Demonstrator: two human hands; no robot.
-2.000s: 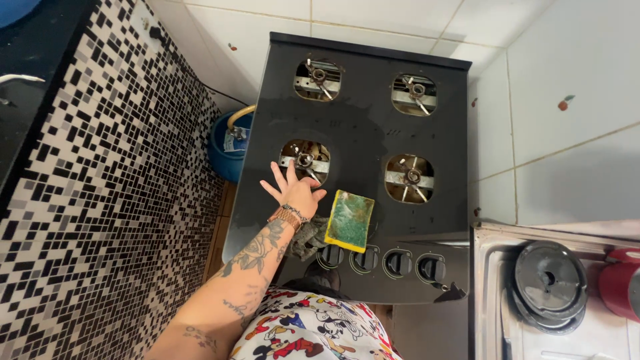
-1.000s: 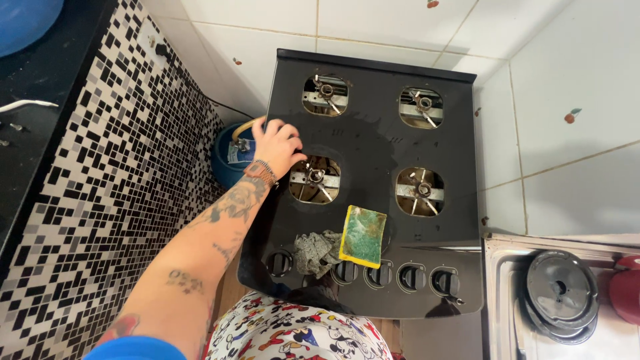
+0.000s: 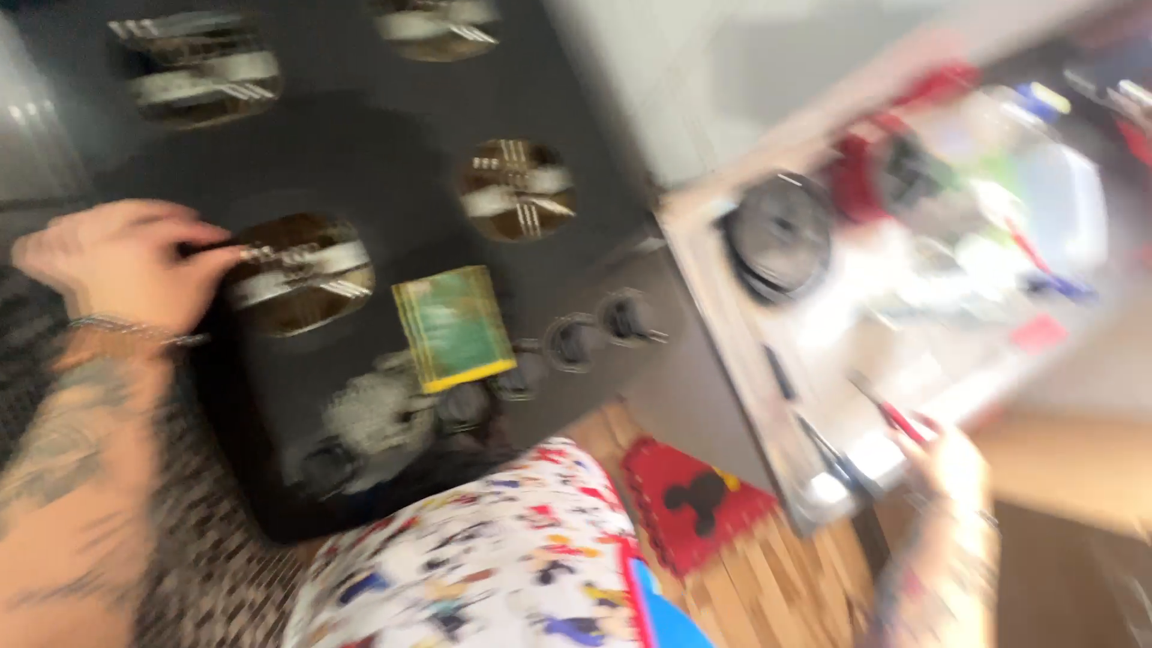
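Note:
Motion blurs the view. My left hand (image 3: pixel 135 265) is over the left side of the black stovetop (image 3: pixel 387 171), its fingertips at the edge of a burner opening (image 3: pixel 301 274); whether it holds anything cannot be told. At the right, my right hand (image 3: pixel 945 463) grips a knife-like tool with a red handle (image 3: pixel 904 423) above the sink counter's front edge. A green and yellow scouring sponge (image 3: pixel 454 328) lies on the stovetop near the knobs, beside a crumpled grey steel-wool-like pad (image 3: pixel 378 405).
Right of the stove, the metal sink counter (image 3: pixel 720 333) holds a round black lid (image 3: pixel 781 236), a red pot-like object (image 3: pixel 859 175), dark-handled utensils (image 3: pixel 819 441) and blurred dishes. A red mat (image 3: pixel 693 508) lies on the wood floor below.
The view has swung to the right and tilted. My right hand, not seen before, now shows with a red-handled tool. My left hand was near the stove's left edge one second ago.

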